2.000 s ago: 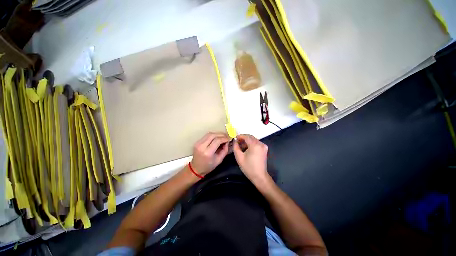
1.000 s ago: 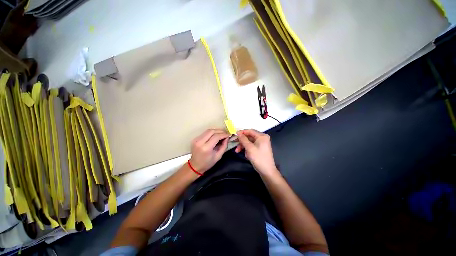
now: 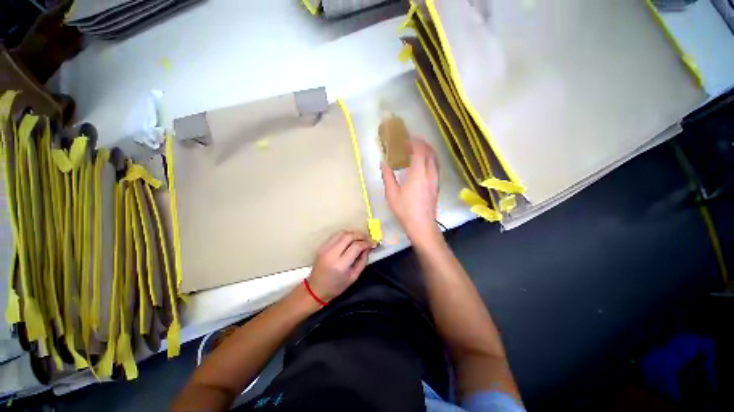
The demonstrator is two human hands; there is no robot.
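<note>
The beige bag body lies flat, with yellow edge binding down its sides and two grey tabs at its top edge. My left hand pinches its near right corner, just below the yellow binding tape end. My right hand is at the near end of the glue bottle, thumb and fingers on either side of it; whether they grip it is unclear. The thread snips are hidden under my right hand; only some cord shows beside it.
A fanned left stack of bag bodies with yellow ends stands at the left. The right stack hangs slightly over the table edge. A white crumpled rag lies behind the left stack. More folded pieces lie at the far side.
My right hand has left the corner and moved forward to the glue bottle, covering the snips. My left hand has stayed at the corner. The view has shifted slightly.
</note>
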